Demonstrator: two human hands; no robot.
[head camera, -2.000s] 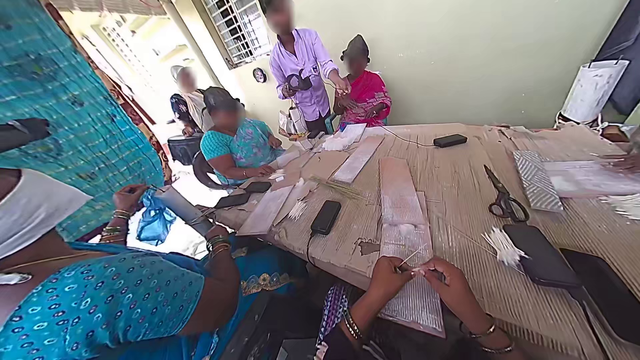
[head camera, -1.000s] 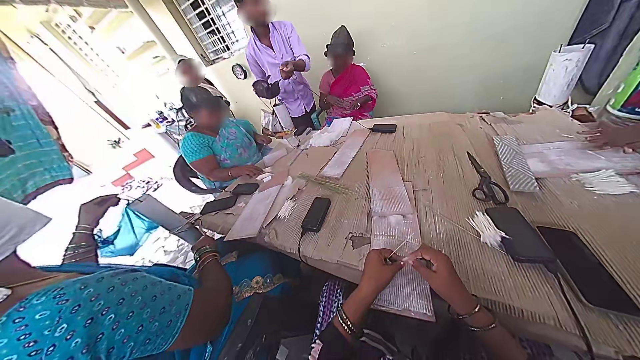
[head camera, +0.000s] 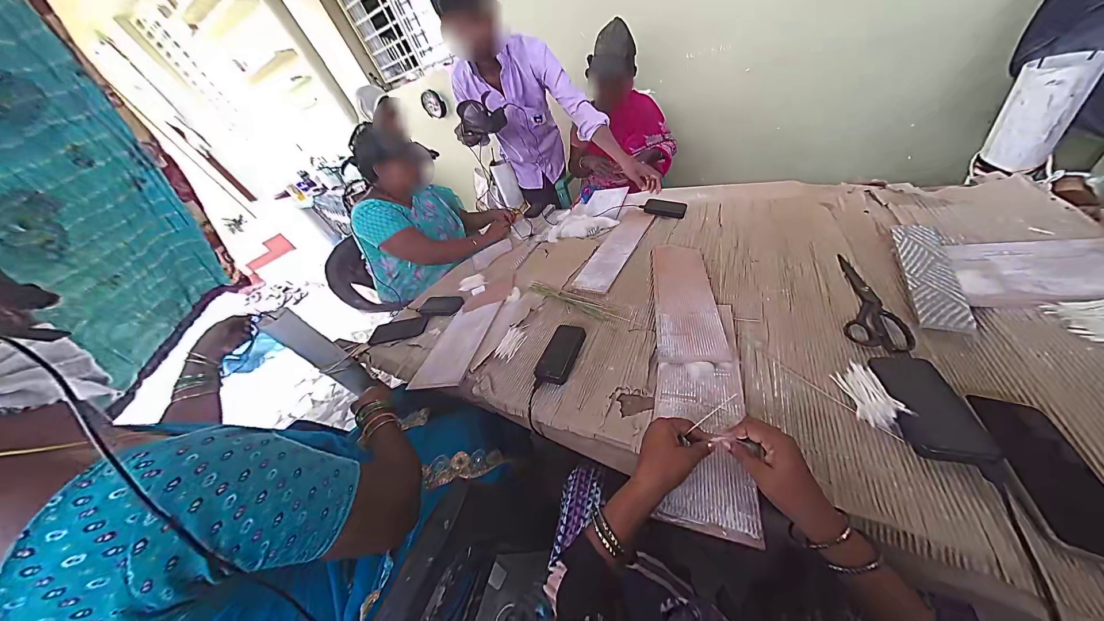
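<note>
My left hand grips a thin pale stick that points up and to the right. Close beside it, my right hand pinches a small whitish bit at the fingertips; its exact shape is too small to tell. Both hands are over a long ribbed board with a whitish surface. A small tuft of white cotton lies on the board just beyond my fingers. To the right is a bundle of white-wrapped sticks, against a black power bank.
Black-handled scissors lie right of centre, near a patterned strip. A smartphone sits at the right edge, a cabled black device left of my board. Thin green sticks lie farther back. Co-workers are at the left and far side.
The standing person in the purple shirt now reaches an arm down to the far end of the table. My hands remain together over the board.
</note>
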